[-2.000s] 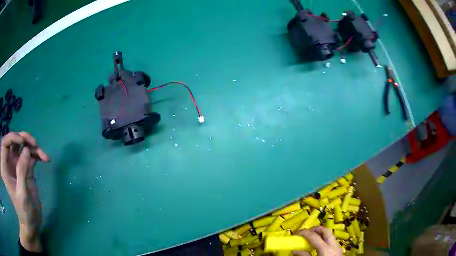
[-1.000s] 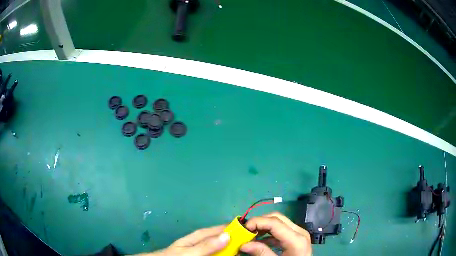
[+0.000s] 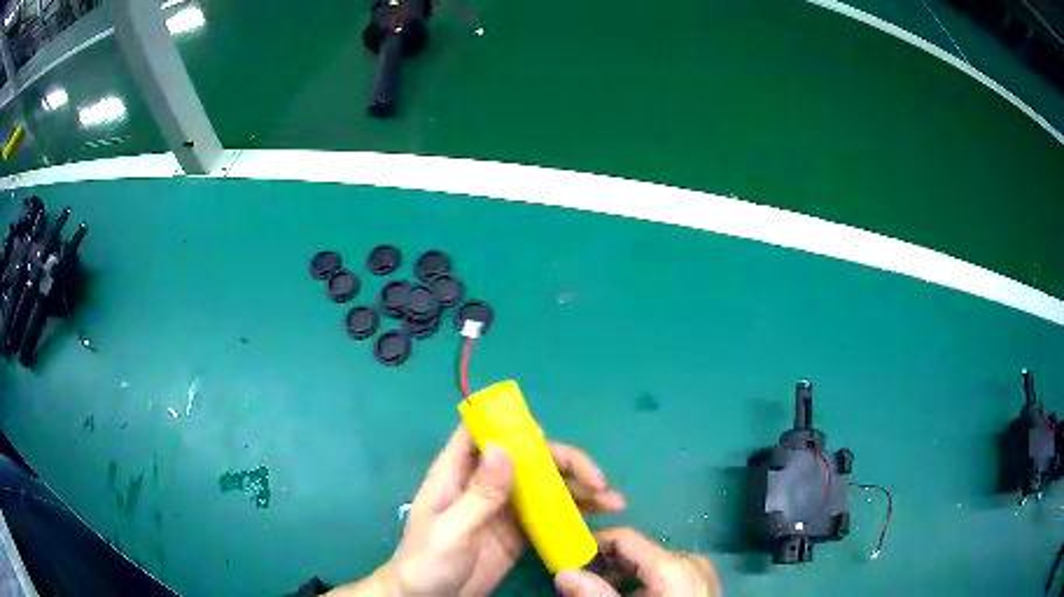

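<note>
A yellow cylinder (image 3: 525, 466) is held tilted above the bench, in the lower middle. A red lead with a white connector (image 3: 470, 329) rises from its upper end, in front of a round cap. My left hand (image 3: 467, 507) grips the cylinder's middle, thumb on top. My right hand (image 3: 636, 566) is at its lower end, fingertips against a dark part there, partly cut off by the bottom edge. A black housing (image 3: 805, 496) with a slotted shaft and a thin lead lies on the bench to the right.
Several black round caps (image 3: 393, 346) lie loosely on the green bench. Black units (image 3: 37, 280) are grouped at far left. Another housing (image 3: 1038, 443) is at the right edge. A white rail (image 3: 525, 187) with a post (image 3: 163, 93) borders the belt, where a unit (image 3: 387, 70) lies.
The yellow cylinder has risen and now points up and left. My right hand has moved from its wired end to its lower end. The view has shifted left, showing more of the far-left units.
</note>
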